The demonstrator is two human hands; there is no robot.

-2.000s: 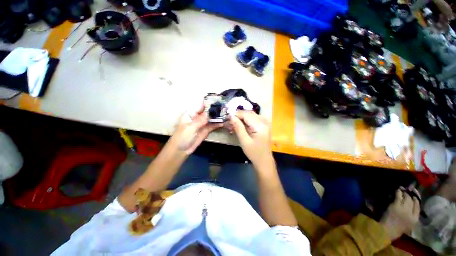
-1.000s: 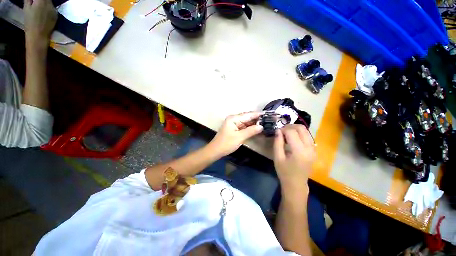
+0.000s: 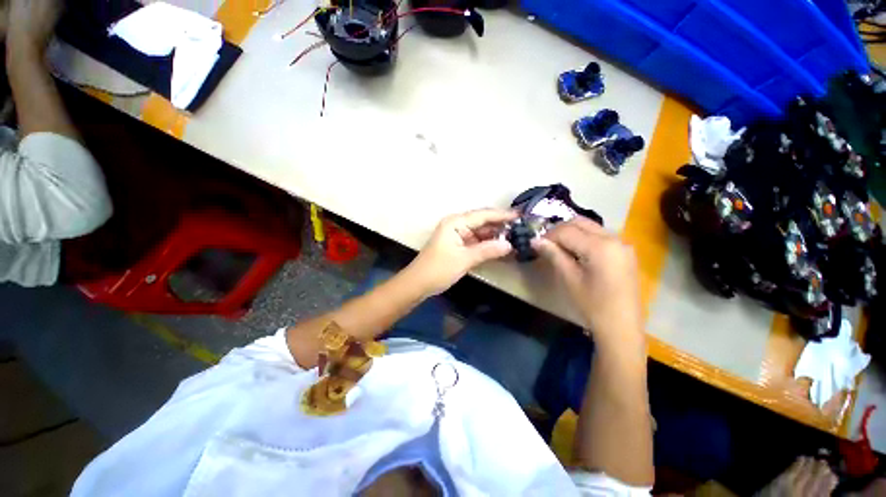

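My left hand [image 3: 460, 250] holds a small black-and-silver module [image 3: 522, 236] between thumb and fingers, near the bench's front edge. My right hand [image 3: 589, 264] reaches in from the right. Its fingertips are at the module's right side and at the near side of a black housing [image 3: 541, 197] with a white inner face. The fingers hide part of both, and I cannot tell exactly what the right fingertips grip. Several small modules with blue-looking bases and black cylinders [image 3: 581, 83] stand loose on the bench beyond.
Blue trays [image 3: 680, 44] lie at the back. A dense pile of black assemblies [image 3: 777, 218] is at the right, with white cloths [image 3: 831, 364] beside it. Wired black housings [image 3: 361, 37] sit at upper left. A neighbour's arm [image 3: 39, 92] and a red stool [image 3: 199, 262] are at left.
The view has swung so the bench runs more slanted. My right hand has turned, its fingers now lying over the housing's white face near the module. The neighbour's arm has come into view.
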